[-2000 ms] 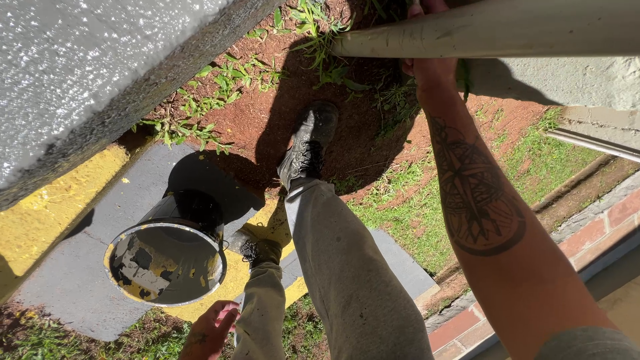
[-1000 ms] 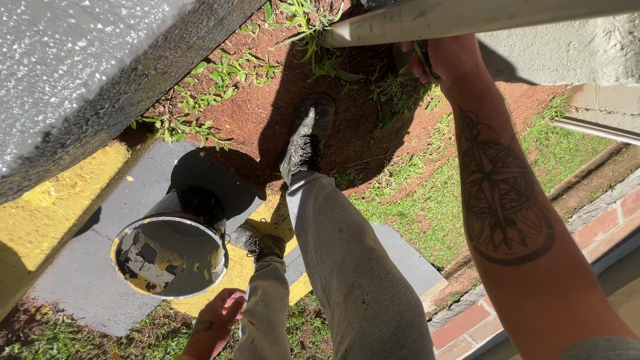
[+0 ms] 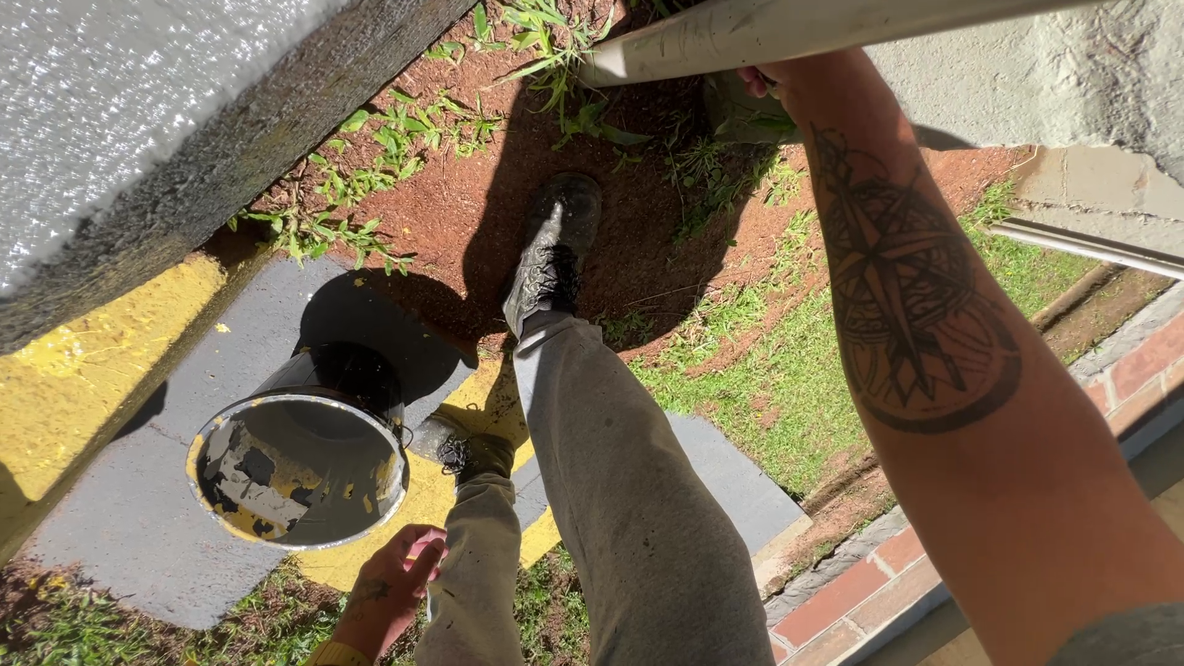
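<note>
My right hand (image 3: 772,81) is largely hidden behind a pale pole or pipe (image 3: 731,42) at the top; only a few fingertips show beside a small dark thing, and its grip is unclear. The tattooed forearm reaches up to it from the lower right. Beside my trouser leg, my left hand (image 3: 402,569) hangs with loosely curled fingers and nothing visible in it. Above it and to the left stands a black bucket (image 3: 296,472), its inside coated in grey with yellow and whitish flakes of paint.
A wet, shiny grey surface (image 3: 157,120) fills the upper left, over a yellow-painted edge (image 3: 102,361). My shoe (image 3: 555,231) is on reddish soil with weeds (image 3: 398,139). Grey and yellow paving (image 3: 231,333), grass (image 3: 777,398), a rough wall (image 3: 1008,74) and brick edging (image 3: 842,601) surround it.
My right hand has shifted a little upward and is more covered by the pole. My left hand has risen slightly beside my leg.
</note>
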